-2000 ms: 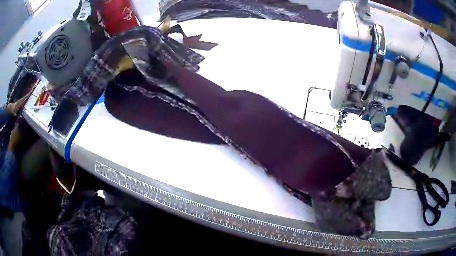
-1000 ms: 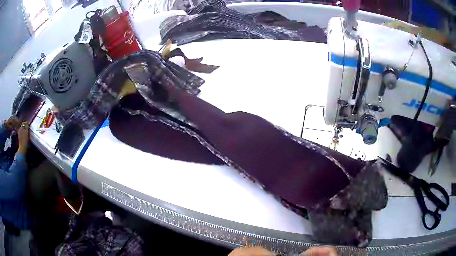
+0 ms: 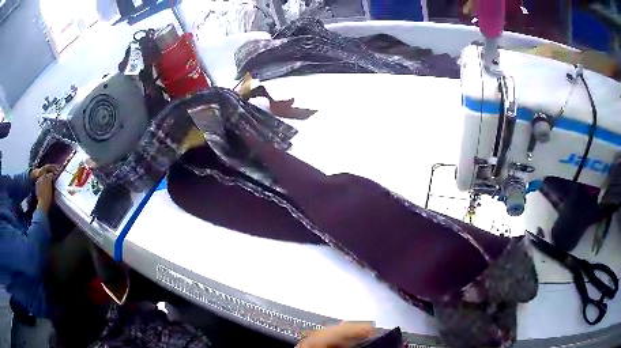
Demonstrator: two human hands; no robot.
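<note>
A long curved dark purple garment panel (image 3: pixel 381 231) with plaid edges along its seams lies across the white table. Its left part joins a plaid fabric piece (image 3: pixel 160 139); its right end has a crumpled grey-purple part (image 3: pixel 507 279) in front of the machine. My left hand (image 3: pixel 337 334) appears at the bottom edge, mostly cut off, with a small dark object (image 3: pixel 388 338) at its fingertips. Whether it grips this object cannot be told. My right hand is not in view. The needle area (image 3: pixel 472 214) is beyond the panel, which is not under the presser foot.
Black scissors (image 3: pixel 591 282) lie right of the panel. The white sewing machine (image 3: pixel 545 129) has a dark cloth (image 3: pixel 568 211) against it. Layered plaid pieces (image 3: pixel 340 54) lie at the back. A red container (image 3: pixel 180 68) stands behind the grey vented machine end (image 3: pixel 109 119). Another person's hands (image 3: pixel 44 180) are far left.
The view has shifted, so the table sits lower in the picture. A hand has come in at the bottom edge, and a dark object now shows at its fingertips. The panel lies as before.
</note>
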